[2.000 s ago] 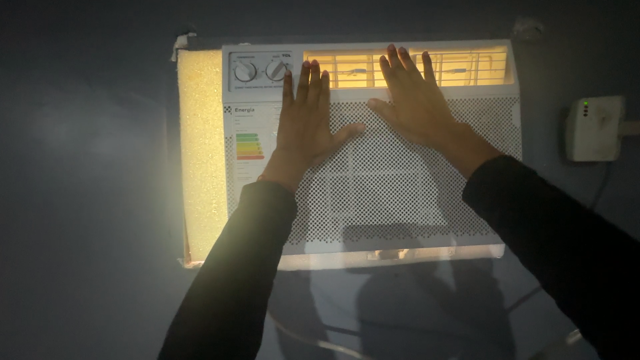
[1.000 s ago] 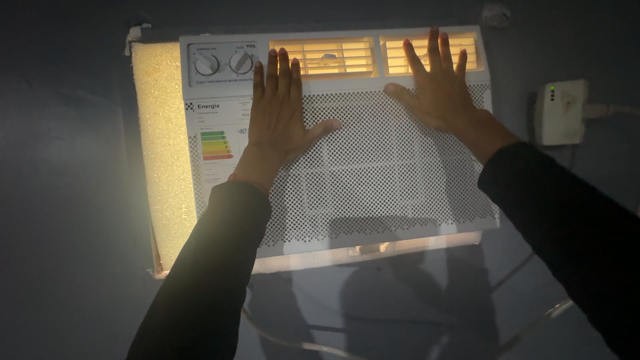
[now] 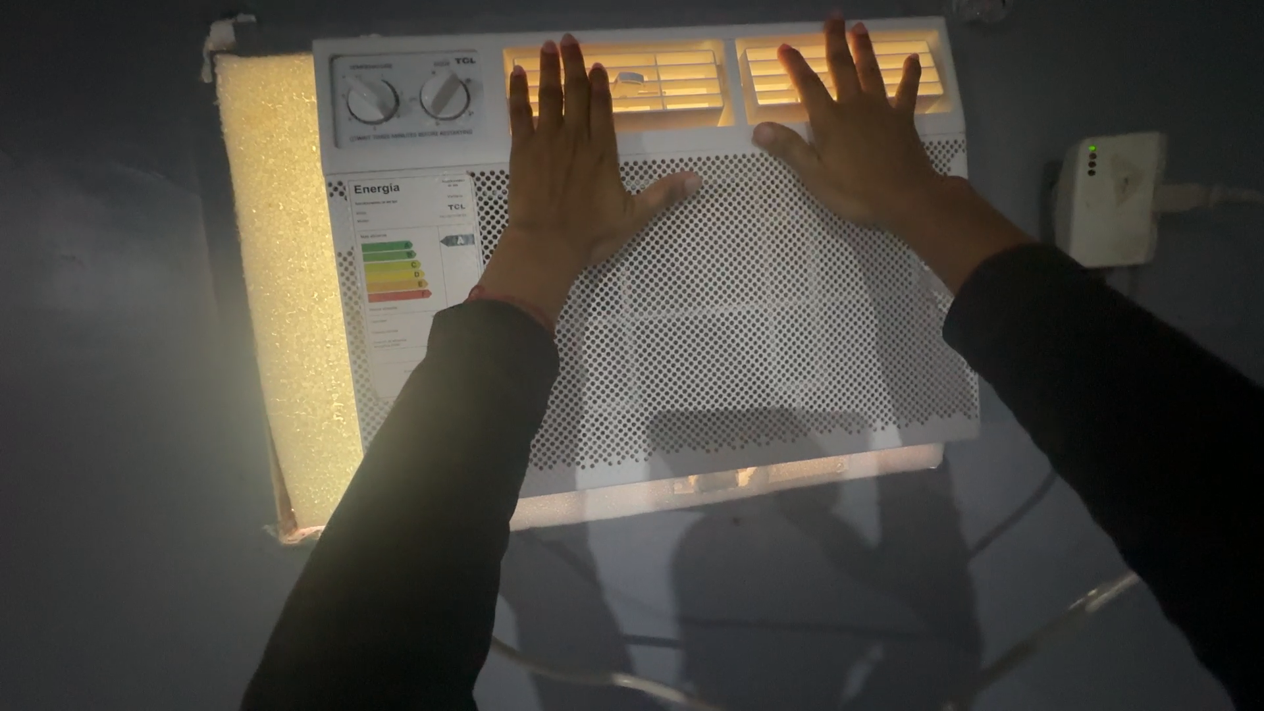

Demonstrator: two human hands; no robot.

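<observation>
A white TCL window air conditioner's perforated front panel (image 3: 721,326) fills the middle, set in the wall and tilted slightly in view. My left hand (image 3: 573,178) lies flat against it, fingertips over the left louvred air vent (image 3: 671,84), thumb apart. My right hand (image 3: 854,138) is spread over the right louvred vent (image 3: 770,79) and the panel's upper edge. Neither hand holds anything. Left of my left hand are two control knobs (image 3: 371,99) and an energy label (image 3: 395,212). Warm light shows through both vents and below the panel's lower edge.
Yellowish foam (image 3: 286,276) fills the gap at the unit's left side. A white plug-in adapter (image 3: 1111,197) with small lights, one green, and a cable is on the wall at right. Loose cables (image 3: 1047,632) hang below. Shadows fall across the panel and dark wall.
The front panel's lower edge slants more now. At the vents, horizontal louvres show where the earliest frame shows a wire-like grille on the right. Both hands stay against the unit; the view has shifted.
</observation>
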